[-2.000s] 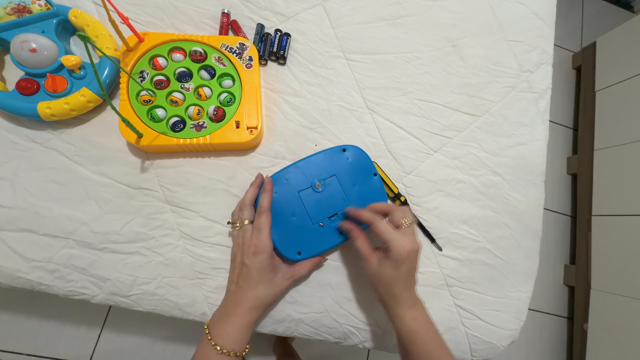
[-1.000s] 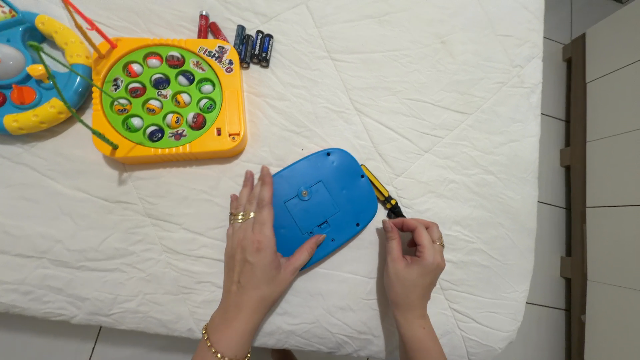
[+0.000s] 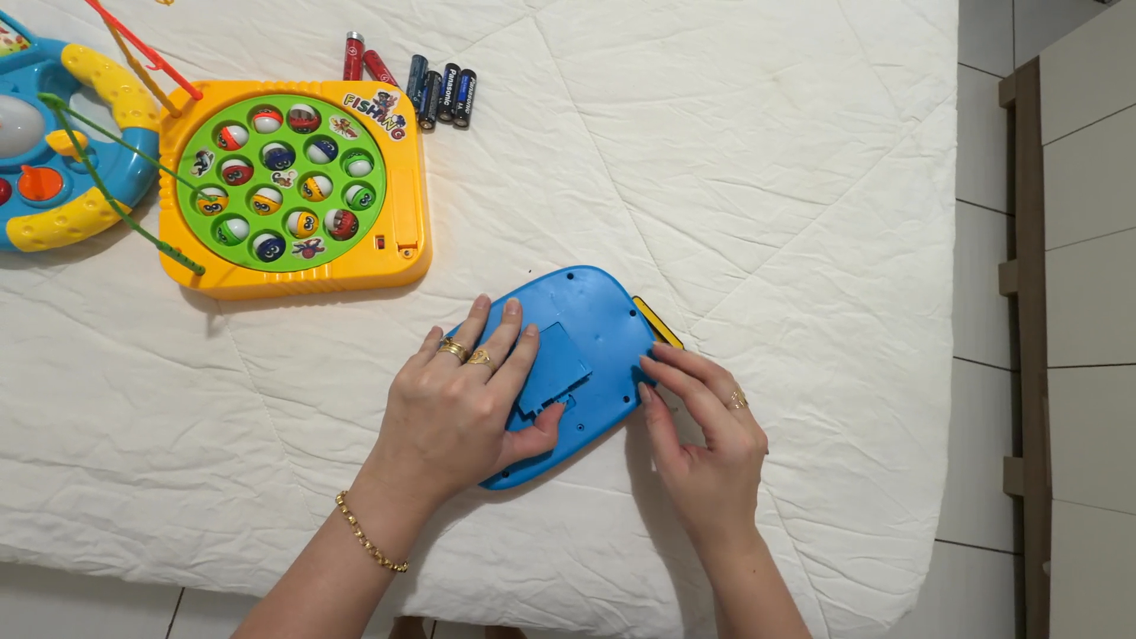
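A blue plastic toy casing (image 3: 599, 355) lies face down on the white quilt, its battery cover (image 3: 555, 368) sitting askew with a dark gap along one edge. My left hand (image 3: 470, 399) lies over the casing's left part, fingers on the cover and thumb by its lower edge. At the casing's right edge is my right hand (image 3: 701, 417), its fingertips touching the rim. From beneath that hand and the casing's right side shows a yellow and black tool handle (image 3: 658, 322); the rest of it is hidden.
A yellow fishing game toy (image 3: 293, 186) with toy rods lies at upper left, beside a blue and yellow toy steering wheel (image 3: 84, 142). Several AA batteries (image 3: 444, 93) and red batteries (image 3: 353, 58) lie behind it. The bed's edge (image 3: 945, 355) is at right, near wooden furniture (image 3: 1029, 355).
The battery cover, flush a second ago, now sits askew. My left hand has moved over it. My right hand went from the casing to the tool, and is now back at the casing's right edge.
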